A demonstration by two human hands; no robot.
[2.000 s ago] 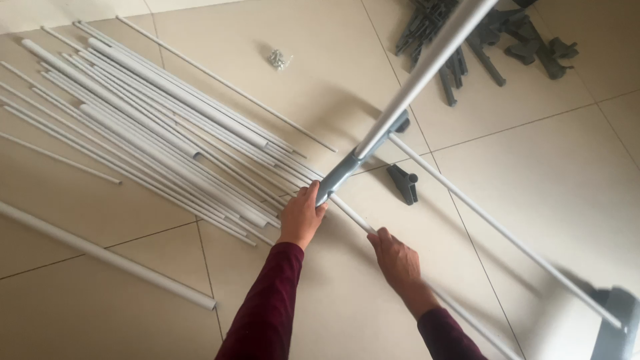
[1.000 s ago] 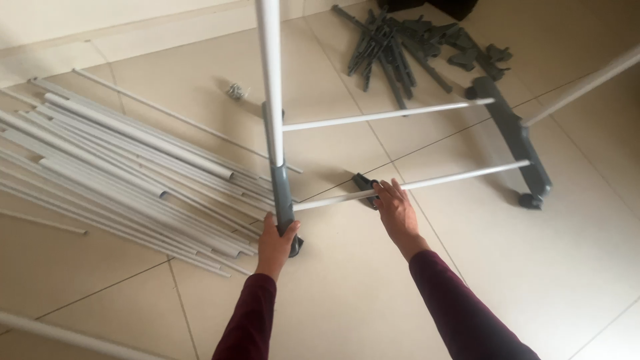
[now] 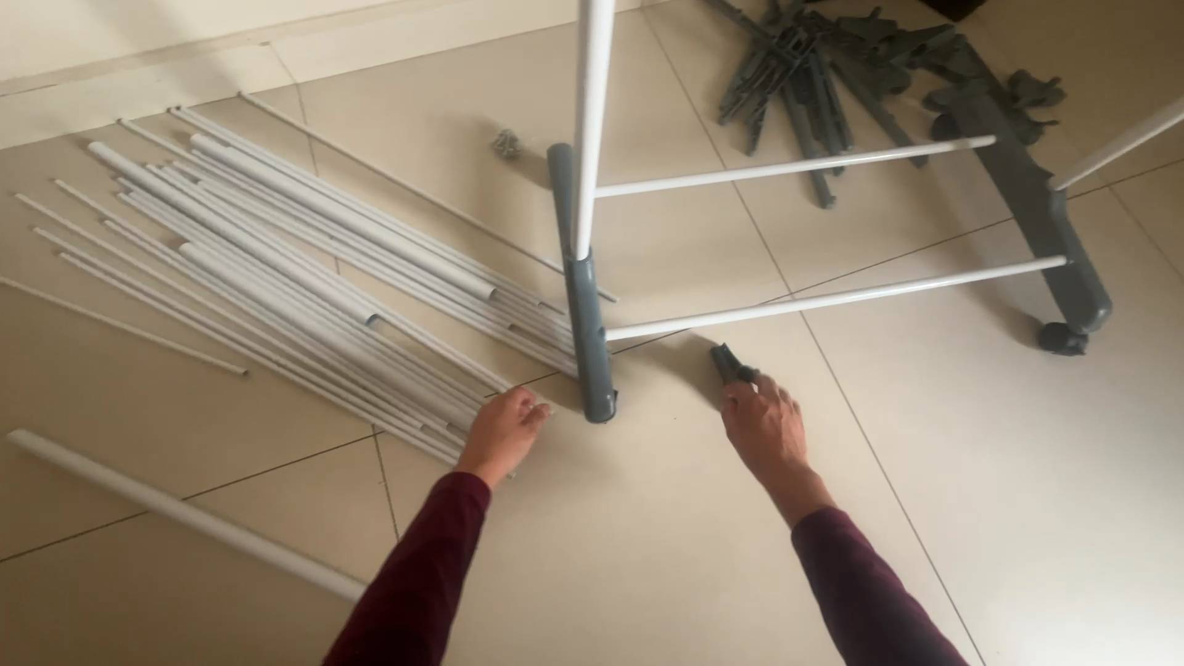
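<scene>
My right hand (image 3: 766, 425) grips a small dark grey plastic part (image 3: 727, 363) low over the floor, its far end showing past my fingers. My left hand (image 3: 504, 427) is off the frame, by the near ends of the white tubes (image 3: 342, 305), fingers curled; whether it holds anything is not clear. Between and beyond my hands stands a frame: a grey plastic foot (image 3: 592, 351) carries an upright white pole (image 3: 592, 120), and two white crossbars (image 3: 832, 294) run to a second grey foot (image 3: 1045, 222) with a black caster (image 3: 1062, 339).
A pile of grey plastic parts (image 3: 805, 83) lies at the back right. A small bag of hardware (image 3: 505, 143) rests behind the left foot. One thick white tube (image 3: 185, 513) lies apart at the lower left. The wall base (image 3: 148, 92) runs along the back left.
Both hands have let go of the frame: my left hand has left the grey foot, my right hand the near crossbar. My right hand has taken hold of the small grey part on the floor.
</scene>
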